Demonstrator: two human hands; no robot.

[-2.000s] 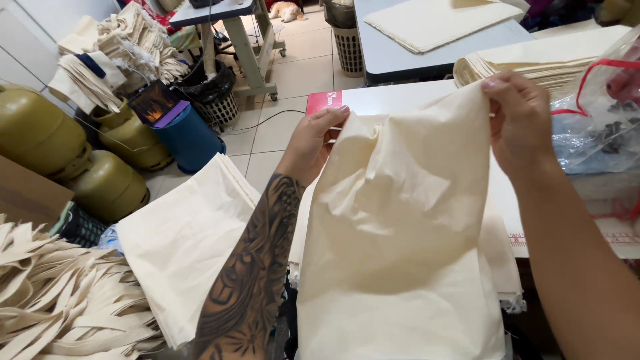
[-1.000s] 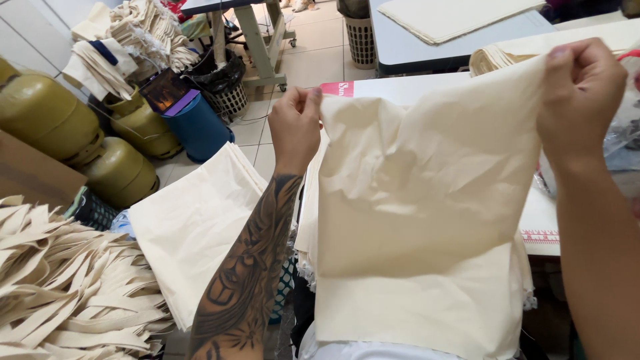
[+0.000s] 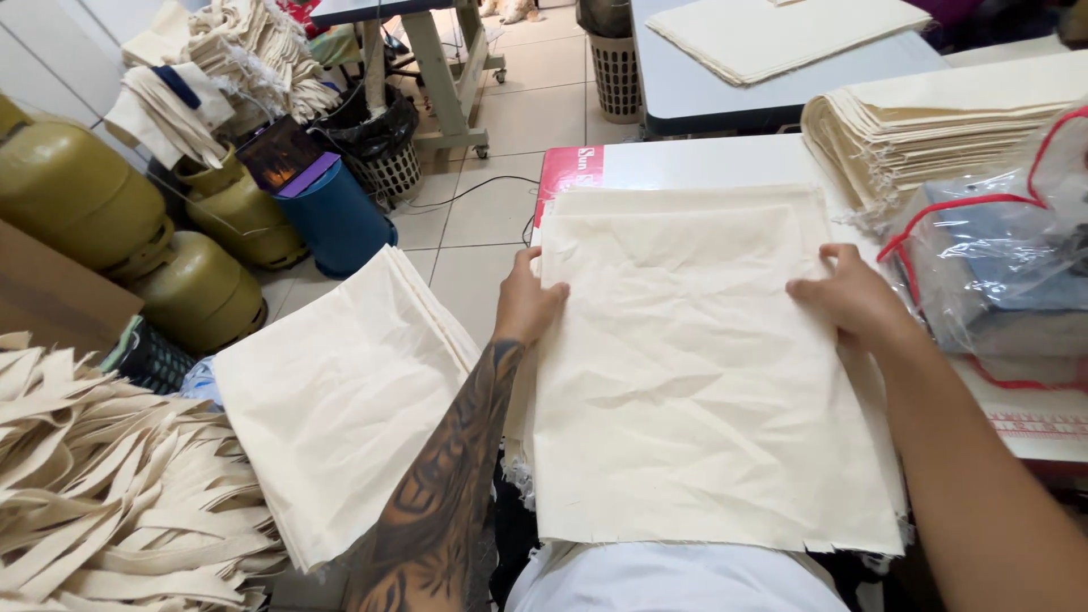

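Note:
A cream cloth panel (image 3: 680,365) lies flat on a stack of similar panels, which spans my lap and the near edge of a white table (image 3: 697,157). On its left edge is my left hand (image 3: 529,297), thumb on top and fingers at the side. My right hand (image 3: 850,293) pinches the right edge, thumb over the cloth and fingertips partly hidden. Left of my tattooed forearm rests another pile of cream panels (image 3: 340,399). Cream fabric strips (image 3: 127,493) are heaped at the lower left.
Folded cream cloth (image 3: 926,127) and a clear plastic bag with red trim (image 3: 1003,246) occupy the table's right side. Olive gas cylinders (image 3: 85,187), a blue bin (image 3: 336,217) and a perforated basket (image 3: 391,170) stand at the left. A cable (image 3: 476,183) crosses the tiled floor.
Both hands have come down from holding the panel raised by its upper corners to its side edges. The panel now lies flat on the stack.

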